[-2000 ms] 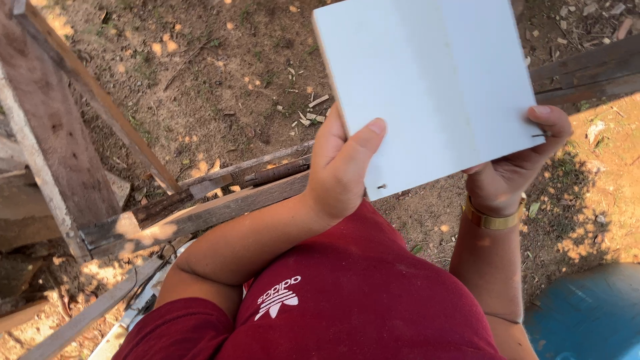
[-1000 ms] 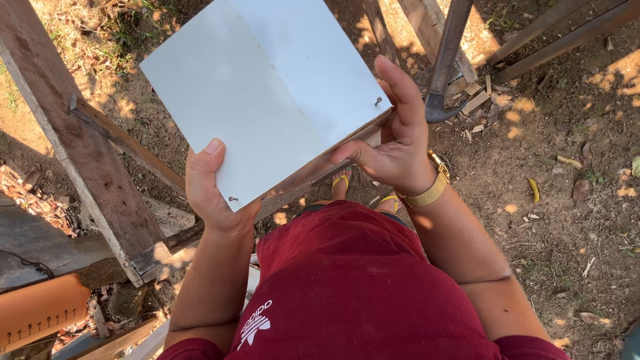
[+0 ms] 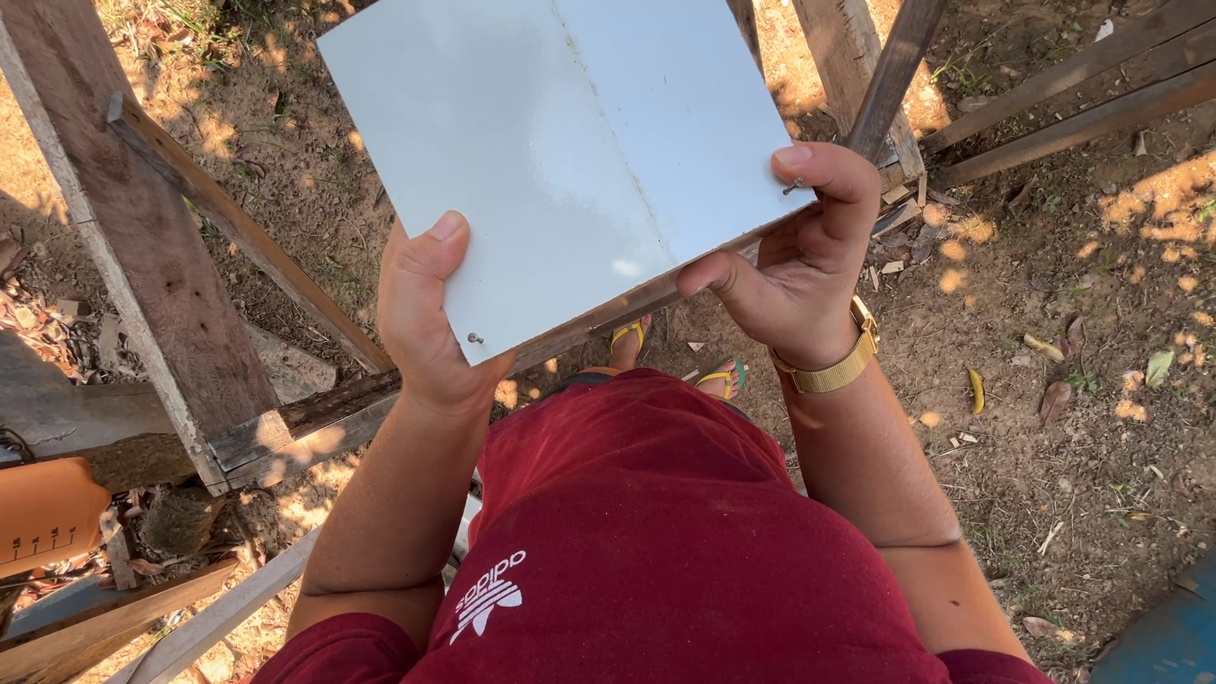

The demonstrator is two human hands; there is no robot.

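Note:
A white glossy panel (image 3: 570, 161) is held up in front of my body, tilted, with a faint dotted line across its face. My left hand (image 3: 427, 304) grips its lower left side, thumb on the face. Near that corner a small screw (image 3: 475, 338) sticks out. My right hand (image 3: 798, 237) holds the right corner, a finger on the face beside another screw (image 3: 794, 186) and the thumb along the lower edge. The fingers behind the panel are hidden.
A wide wooden board (image 3: 142, 228) and a thin strip (image 3: 256, 237) stand at left, joined to a low beam (image 3: 313, 418). An orange container (image 3: 47, 513) lies at the left edge. More wooden boards (image 3: 1083, 85) are at upper right. Something blue (image 3: 1159, 627) is at lower right.
Two seconds ago the panel was further right in view; it is now turned differently, and my right hand has shifted to its right corner. The view has moved a lot.

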